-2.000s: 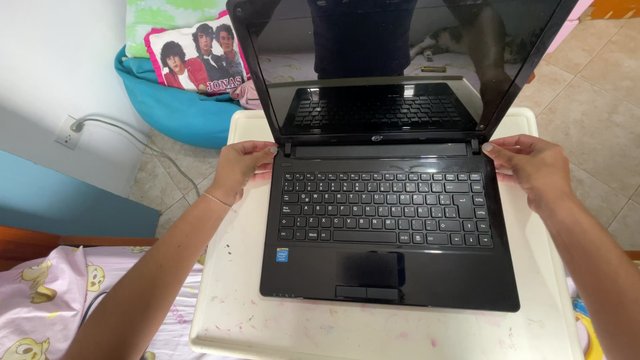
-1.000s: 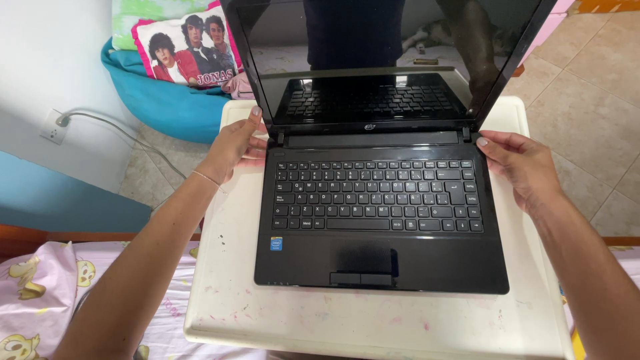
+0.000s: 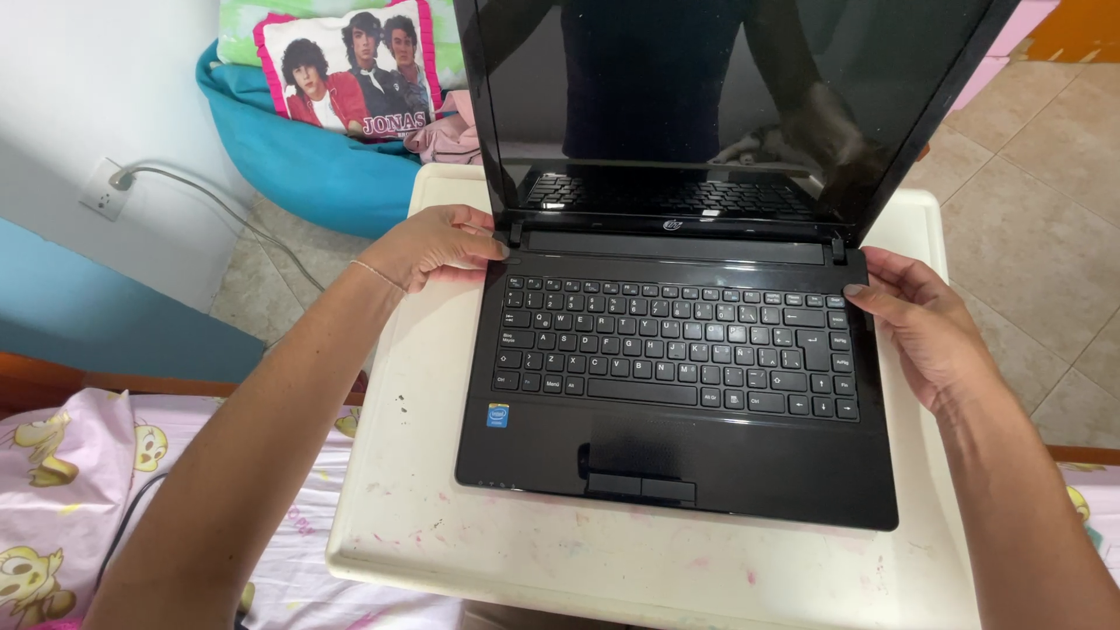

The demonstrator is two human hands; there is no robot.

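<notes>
A black laptop [image 3: 682, 455] lies open on a white plastic table [image 3: 411, 525], its dark, glossy screen [image 3: 647, 87] tilted back and reflecting a person and the keyboard. My left hand [image 3: 451, 245] grips the base's left edge near the hinge, thumb on top and fingers at the side, partly hidden. On the opposite side, my right hand [image 3: 919, 319] holds the base by its right edge, with the thumb at the keyboard's upper right corner. The keys [image 3: 665, 341] are uncovered, and a small blue sticker [image 3: 497, 416] is on the left palm rest.
Behind the table at left are a teal beanbag [image 3: 280, 166] and a pillow [image 3: 350, 70] with a printed picture. A cable [image 3: 201, 188] runs from a wall outlet [image 3: 105, 188]. Patterned bedding [image 3: 79, 455] lies at lower left. Floor tiles [image 3: 1050, 236] show at right.
My right hand has shifted down slightly along the laptop's right edge, its thumb now at the keyboard corner. The laptop stays open, with my left hand still at its left edge.
</notes>
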